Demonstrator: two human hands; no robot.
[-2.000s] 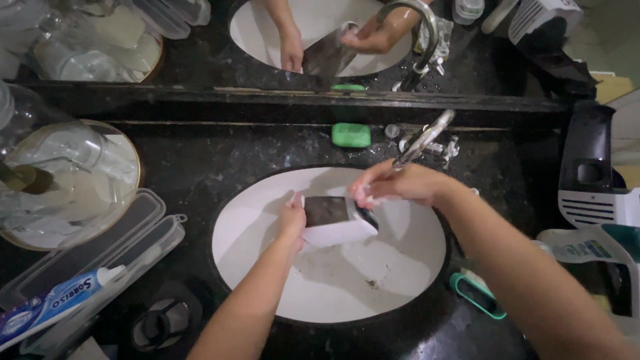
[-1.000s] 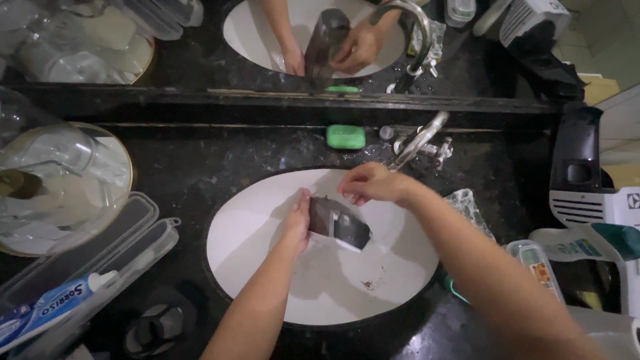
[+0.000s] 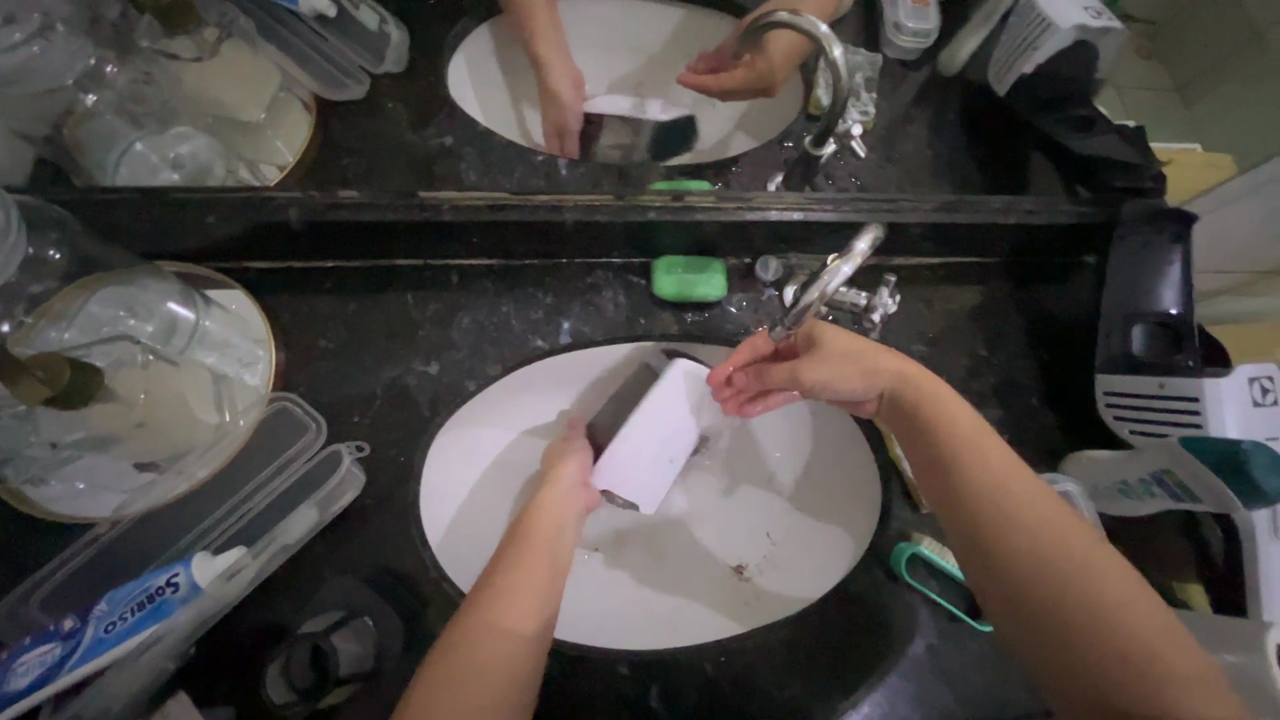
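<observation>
Over the white oval sink [image 3: 800,590], my left hand [image 3: 570,465] grips the near lower end of a box-shaped white and dark part [image 3: 650,435], which is tilted with a white face toward me. My right hand [image 3: 765,375] is cupped with curled fingers under the mouth of the chrome faucet [image 3: 835,275], just right of the part; it holds nothing that I can see. Small dark specks of debris [image 3: 740,571] lie in the basin. Behind the sink rests a green bar of soap [image 3: 689,279].
Left of the sink are a round tray [image 3: 268,345] of clear containers, a long clear plastic case [image 3: 300,500] and a toothpaste tube [image 3: 130,610]. On the right are a green-handled brush [image 3: 940,580], a bottle with a teal top [image 3: 1180,475] and a black and white appliance part [image 3: 1150,330]. A mirror stands behind.
My left hand has turned the part, so a white face now shows where a dark side faced up. My right hand has moved off the part to beneath the faucet.
</observation>
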